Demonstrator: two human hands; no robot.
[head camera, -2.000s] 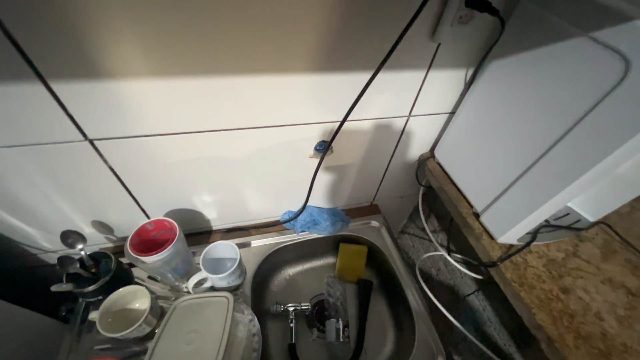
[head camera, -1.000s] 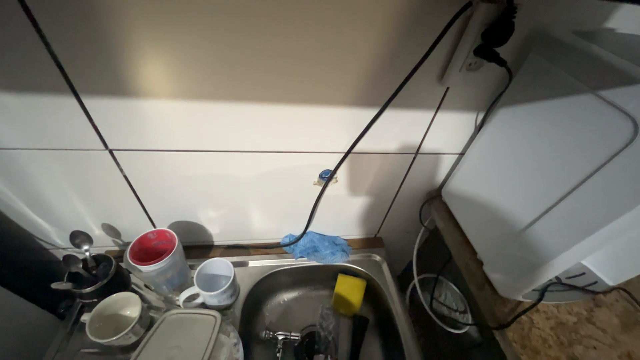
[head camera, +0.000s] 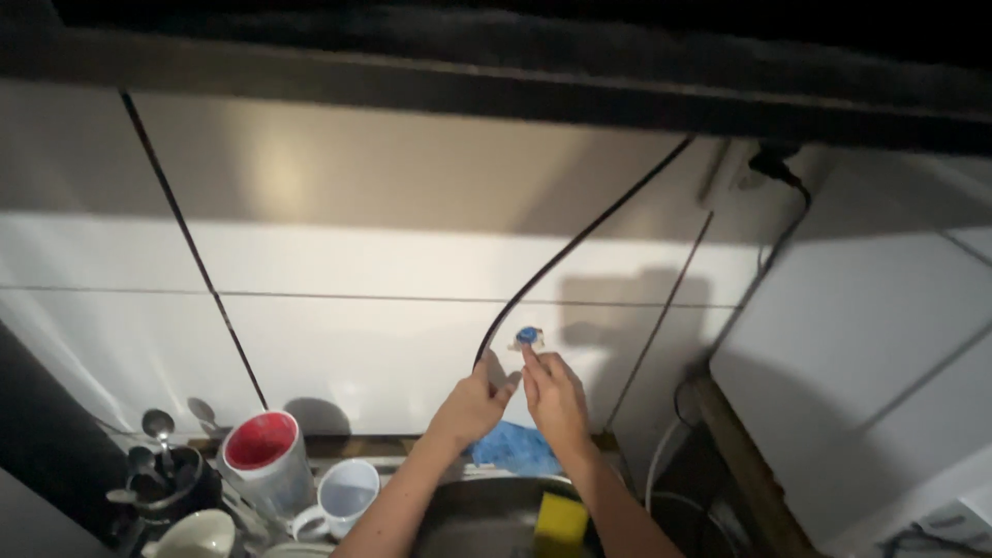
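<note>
Both hands reach over the sink to the white tiled wall. My left hand (head camera: 469, 407) is at the lower end of a black cable (head camera: 573, 244), its fingers closed around it. Just right of it, my right hand (head camera: 552, 391) points its index finger up to a small blue plug (head camera: 528, 335) set in a ragged hole in the tile; the fingertip touches or nearly touches its lower edge. Whether the right hand holds anything is hidden. Below the hands, a crumpled blue cloth (head camera: 515, 448) lies on the back rim of the sink.
A yellow sponge (head camera: 562, 521) is in the steel sink (head camera: 473, 515). At left stand a red-lined cup (head camera: 267, 457), a white mug (head camera: 349, 496), a cream cup (head camera: 205, 536) and a dark holder with spoons (head camera: 174, 480). A dark shelf edge (head camera: 465, 81) crosses overhead; a wall socket (head camera: 748, 177) holds a black plug.
Both hands have come into view and reached up to the wall, the left to the cable and the right to the blue plug. The view has tilted up, showing the dark shelf edge.
</note>
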